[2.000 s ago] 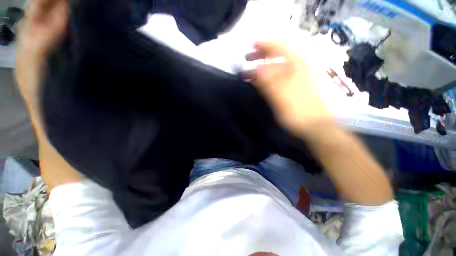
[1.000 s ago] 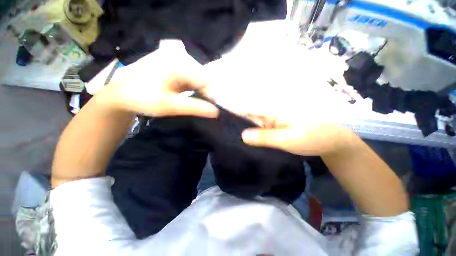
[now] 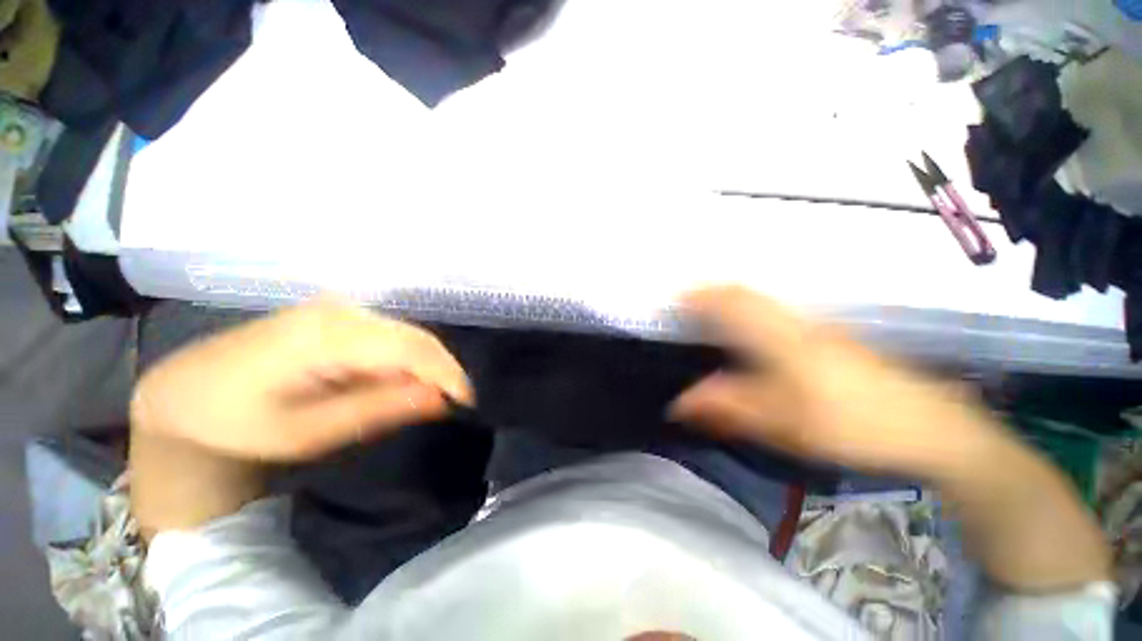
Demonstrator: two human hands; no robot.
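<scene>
A large black cloth point(image 3: 564, 388) lies over the lap, below the table's front edge. My left hand point(image 3: 313, 382) is closed on the cloth, with the edge pinched at the fingertips. My right hand point(image 3: 776, 382) is blurred, at the right part of the cloth, with thumb and fingers apart around it; whether it grips the cloth cannot be told. Pink-handled thread snips point(image 3: 957, 215) lie on the white table at the right, blades pointing up and left.
The white table point(image 3: 476, 200) has a graduated strip along its front edge. Black cloth point(image 3: 438, 44) lies at the back, more point(image 3: 150, 63) at far left. A ragged black bunch point(image 3: 1046, 175) lies at the right. Pale cloth point(image 3: 870, 551) is below right, beside a green crate point(image 3: 1064, 457).
The view has shifted, showing more table front. Both hands and the cloth have come off the tabletop to the lap, and the hands have moved farther apart.
</scene>
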